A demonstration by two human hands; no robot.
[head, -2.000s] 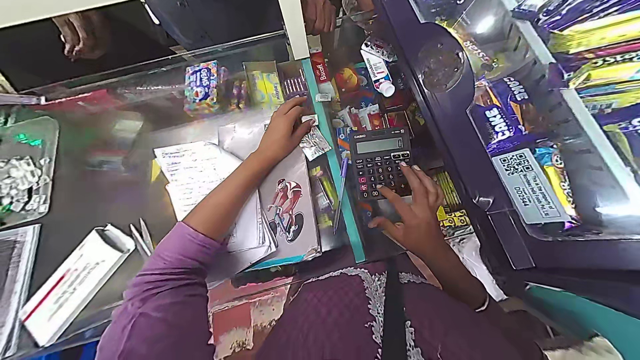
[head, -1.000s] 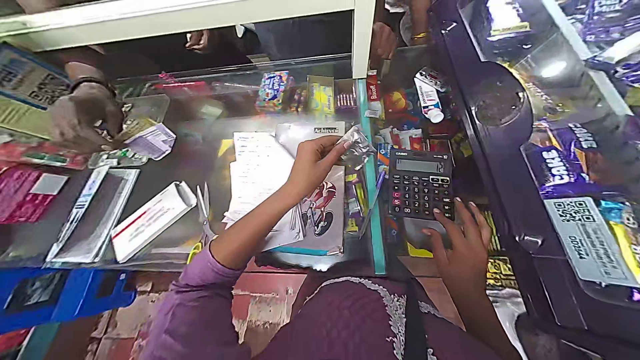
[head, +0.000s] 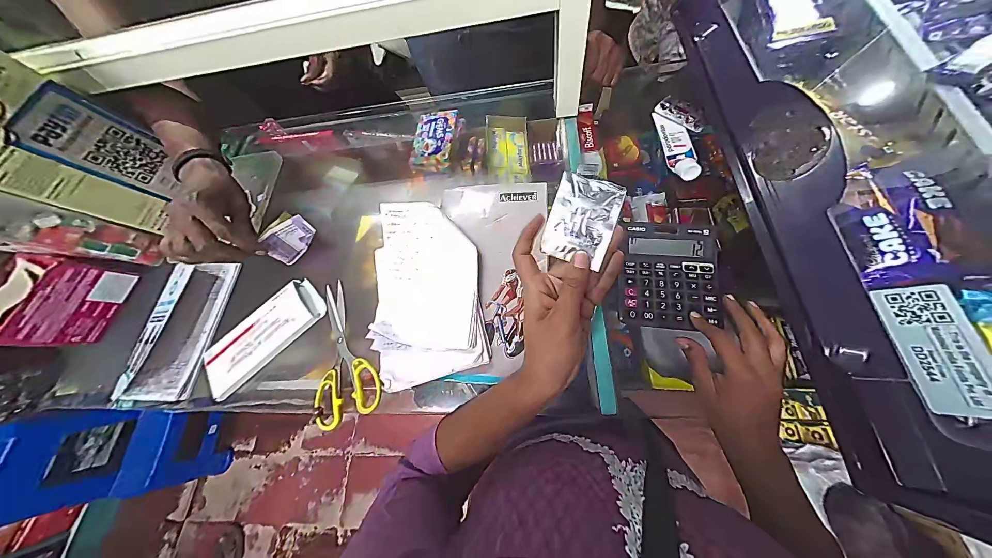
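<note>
My left hand (head: 562,302) holds a silver foil packet (head: 585,217) between thumb and fingers, above the right edge of a notebook (head: 508,225) with a cyclist on its cover. My right hand (head: 736,349) has its fingers spread at the lower keys of a black Casio calculator (head: 670,275), whose display is lit with digits; it grips nothing. Loose white papers (head: 426,287) with handwriting lie partly over the notebook. To their left are scissors (head: 345,364) with yellow handles, blades slightly parted, pointing away from me.
Across the glass counter, another person's hand (head: 205,209) touches a folded banknote (head: 291,239) at the left. A white box (head: 263,341) lies near the scissors. A toothpaste tube (head: 676,143) is beyond the calculator. A dark-framed display case (head: 837,349) with packaged snacks borders the right side.
My left hand has lifted the foil packet from the notebook area and turned palm up. The other person's hand came into view at the left with the banknote. The view has shifted left.
</note>
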